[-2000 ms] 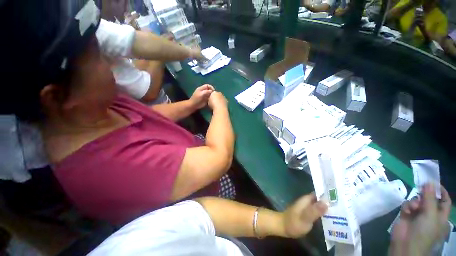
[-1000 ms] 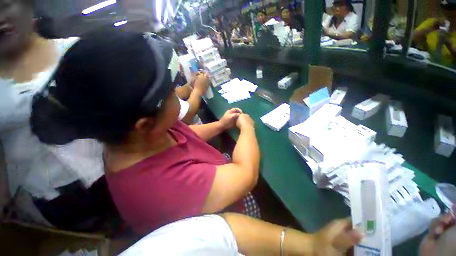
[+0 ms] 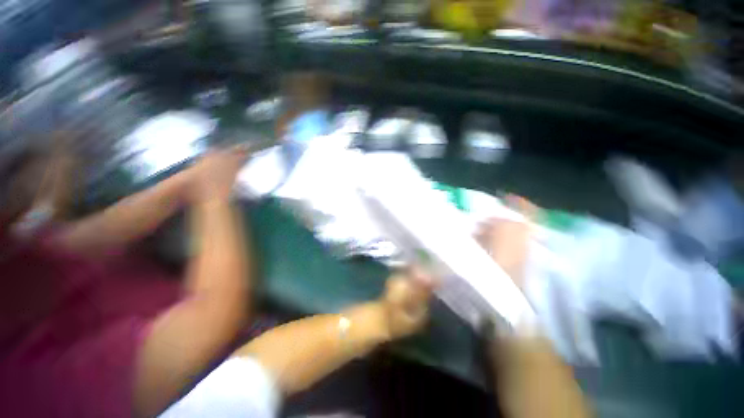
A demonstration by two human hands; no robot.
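The frame is strongly blurred. My left hand (image 3: 410, 295) is low in the middle and grips a long white carton (image 3: 445, 245), which slants down to the right in front of me. My right hand (image 3: 507, 249) is beside the carton's far side, its fingers near white papers. Whether it holds anything cannot be told. A pile of white cartons (image 3: 334, 180) lies beyond my left hand on the green bench (image 3: 281, 253).
A person in a dark red top (image 3: 73, 326) sits at left, forearms on the bench. A display box (image 3: 308, 126) stands behind the pile. Slim white boxes (image 3: 484, 140) stand on the dark belt. White papers (image 3: 653, 277) spread at right. People sit opposite.
The view has swung right and down. The carton was upright in my left hand and now slants lower between my hands. My right hand has come in from the right edge.
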